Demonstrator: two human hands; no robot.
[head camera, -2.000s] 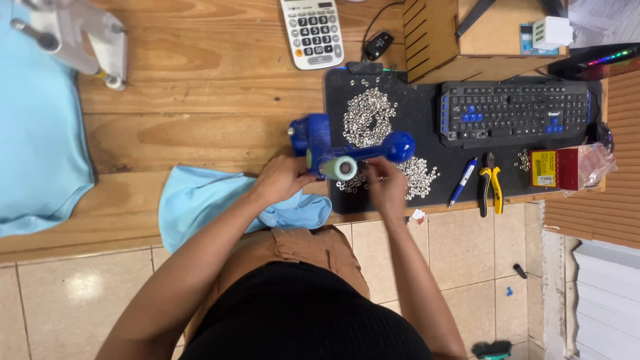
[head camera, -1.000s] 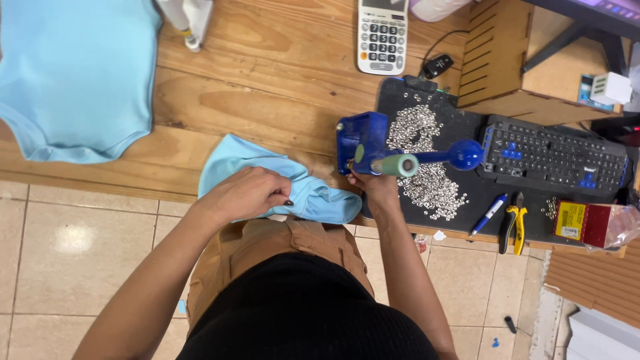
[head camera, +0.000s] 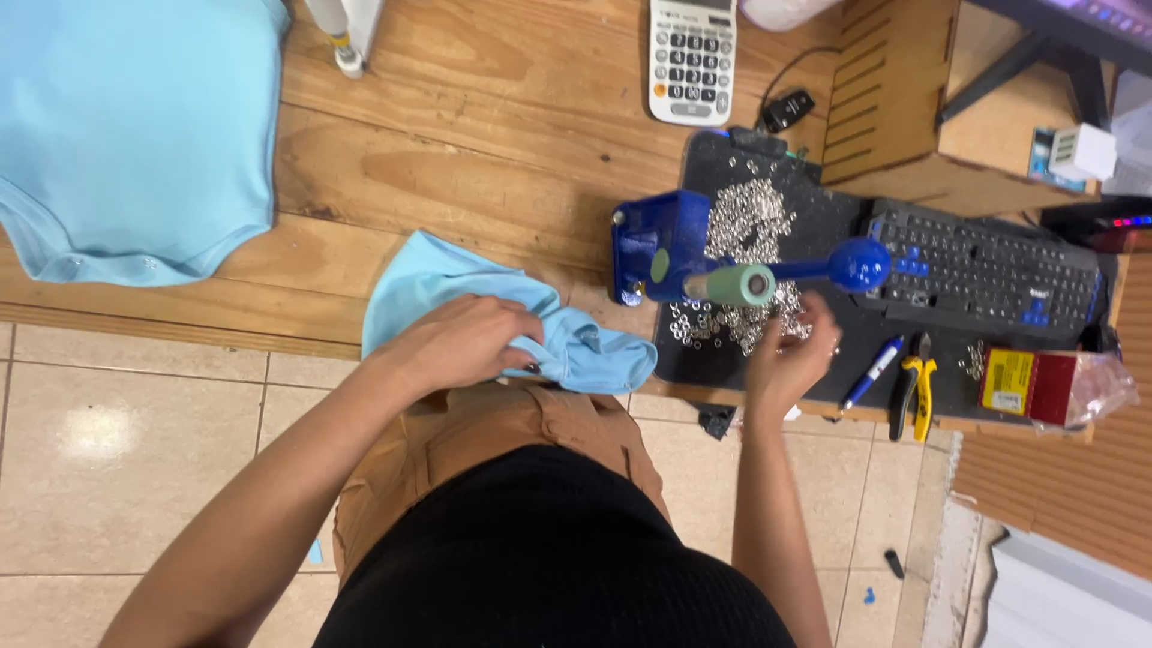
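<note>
My left hand (head camera: 472, 337) grips a bunched light blue garment (head camera: 459, 274) at the table's front edge; a small dark piece shows by its fingertips. My right hand (head camera: 796, 351) is over the heap of small metal snap rings (head camera: 747, 216) on a black desk mat (head camera: 832, 216); its fingers are blurred, and whether they hold a ring I cannot tell. Between the hands, a little farther back, stands a blue hand press (head camera: 666, 238) with a blue ball-ended lever (head camera: 857, 265) and a pale green cylinder (head camera: 747, 283). Another light blue bodysuit (head camera: 144, 135) lies flat at the left.
A calculator (head camera: 691, 63) lies behind the press. Toward the right are a keyboard (head camera: 990, 270), a blue pen (head camera: 873, 373), yellow and black pliers (head camera: 916, 387), a red and yellow box (head camera: 1030, 387) and a wooden stand (head camera: 900, 117). A white device (head camera: 346, 31) stands at back left.
My right hand has moved from beside the press to the rings at its right. My left hand was at the press in the oldest frame and has since gone to the bunched garment.
</note>
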